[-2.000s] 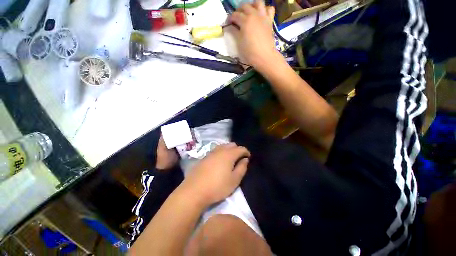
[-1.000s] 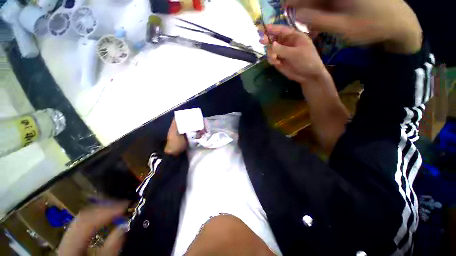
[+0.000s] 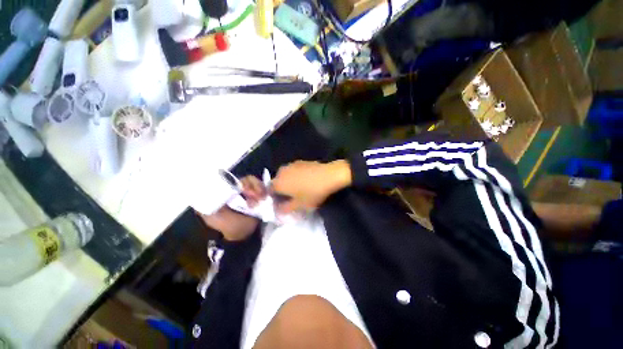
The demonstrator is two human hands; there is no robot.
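Observation:
My left hand (image 3: 234, 221) holds a white piece (image 3: 210, 193) with a dark curved edge, over my lap beside the bench edge. My right hand (image 3: 311, 184) reaches in from the right. Its fingertips meet the white piece and the left fingers at a small pale part (image 3: 266, 204). The contact point is blurred, and I cannot tell what that part is. Whether the right fingers grip anything is hidden.
White fans (image 3: 102, 140) and a round grille (image 3: 132, 121) lie on the bench. A hammer (image 3: 259, 88) lies near its edge, with red-handled cutters (image 3: 205, 48) behind. A bottle (image 3: 48, 247) lies left. An open carton (image 3: 502, 102) holds small white pieces.
My right hand has come down from the bench to the white piece at my left hand. The piece is tilted now. The bare hand seen low at the left is gone, and the view has shifted.

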